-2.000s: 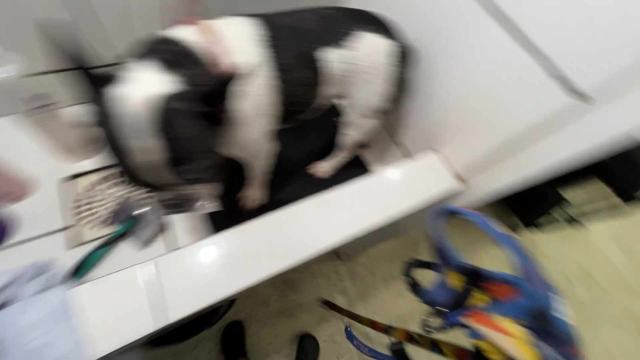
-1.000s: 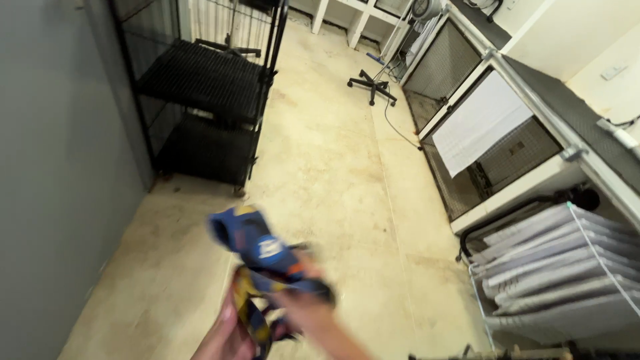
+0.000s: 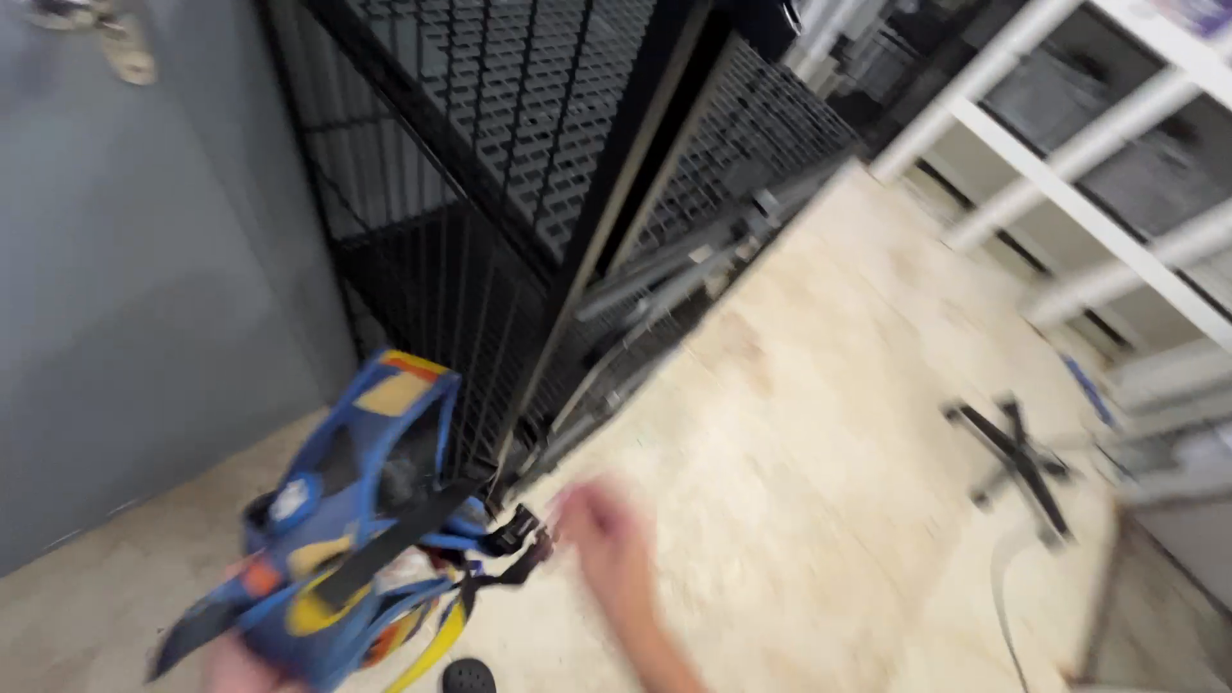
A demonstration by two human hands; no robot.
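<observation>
A blue dog harness [image 3: 327,500] with yellow and orange patches, black straps and a black buckle [image 3: 515,529] fills the lower left of the head view. My left hand [image 3: 241,664] grips it from below at the bottom edge, mostly hidden behind the fabric. To the right of the buckle is my right hand [image 3: 597,520], blurred and with its fingers curled. Whether it holds the end of a strap cannot be told. A yellow strap [image 3: 438,645] hangs beneath the harness.
A black wire cage [image 3: 577,192] with slatted shelves stands just beyond the harness. At left is a grey door or panel [image 3: 144,289]. A wheeled stand base [image 3: 1015,462] with a trailing cable sits on the floor at right, near white-framed cages [image 3: 1068,164]. A black clog [image 3: 469,677] shows below.
Two seconds ago a black-and-white dog stood in a white tub, the harness at lower right. The view has since swung away to the black cage. My hands have moved apart since one second ago.
</observation>
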